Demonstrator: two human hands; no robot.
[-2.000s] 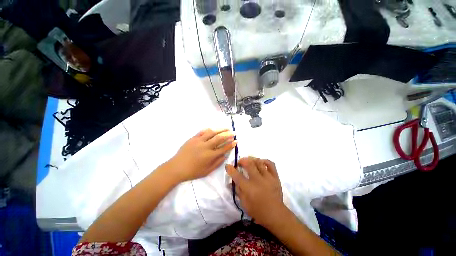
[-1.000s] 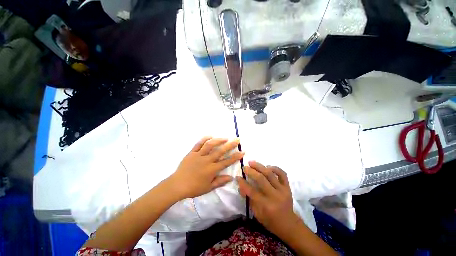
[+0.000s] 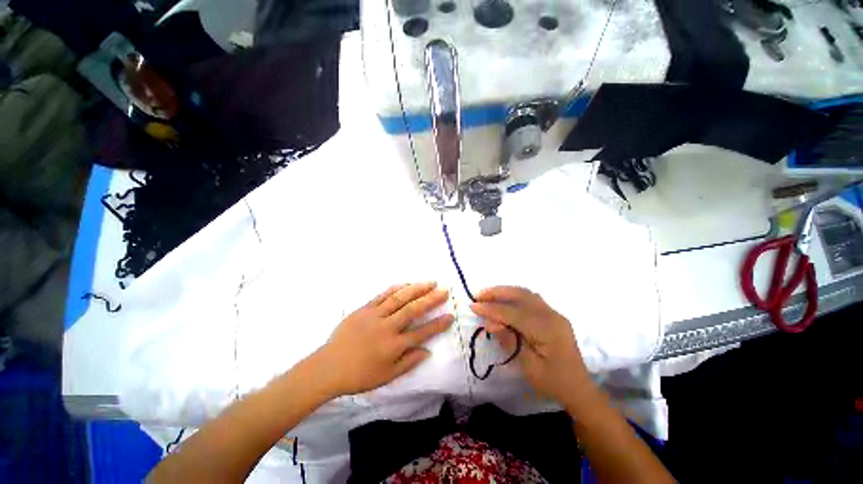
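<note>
A white fabric piece [image 3: 331,236] with thin dark lines lies under the head of the sewing machine [image 3: 549,57]. A narrow black cord [image 3: 456,262] runs from the presser foot [image 3: 443,197] toward me. My right hand [image 3: 530,340] pinches the cord between thumb and fingertips, right of the marked line; its free end curls in a loop below the fingers. My left hand [image 3: 390,342] lies flat on the fabric, left of the line, fingers slightly spread, holding nothing. The needle tip is too small to tell.
A tangled pile of cut black cords [image 3: 189,208] lies at the left. Red-handled scissors [image 3: 781,282] lie at the right table edge. A black cloth strip [image 3: 681,118] drapes by the machine head. Dark fabric [image 3: 255,104] lies behind the pile. A blue crate [image 3: 118,454] shows at lower left.
My right hand has moved right, lifting the cord off the marked line, and the cord's end now curls. My left hand has moved slightly toward me. The camera view has shifted a little.
</note>
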